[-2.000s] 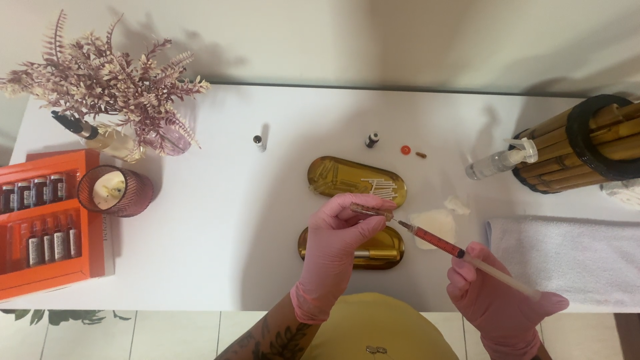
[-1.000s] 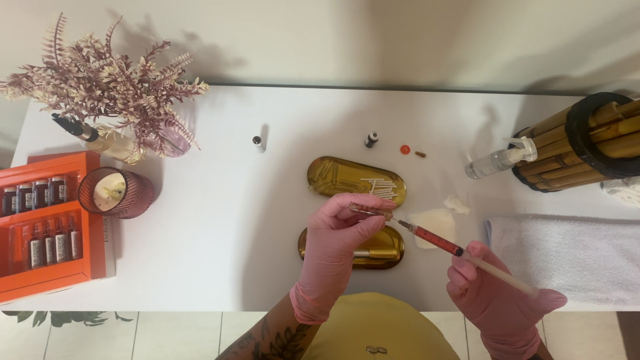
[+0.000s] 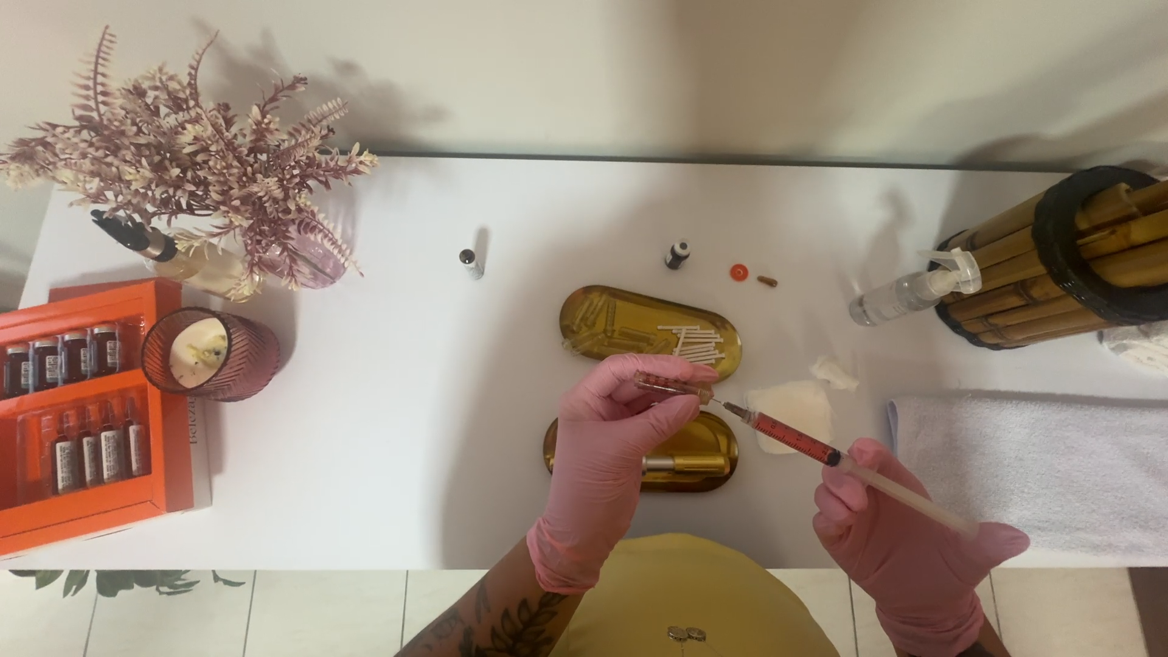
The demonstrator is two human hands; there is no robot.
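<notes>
My left hand (image 3: 607,456), in a pink glove, holds a small clear glass cartridge (image 3: 672,385) with red marks between thumb and fingers. In my right hand (image 3: 899,538), also gloved in pink, is a syringe (image 3: 794,438) of red liquid; the thumb rests at its plunger end. The syringe's tip meets the right end of the cartridge. Behind the hands lies a gold oval tray (image 3: 593,301) with clear tubes and thin white sticks. A second gold tray (image 3: 721,438), partly hidden by my left hand, bears a silver and gold pen-like tool (image 3: 689,464).
A white gauze pad (image 3: 789,415), a small dark vial (image 3: 677,255), a red ring (image 3: 738,272) and a spray bottle (image 3: 912,290) lie behind. A grey towel (image 3: 1031,465) is at right. An orange box (image 3: 169,438) of vials and a candle glass (image 3: 242,356) stand at left.
</notes>
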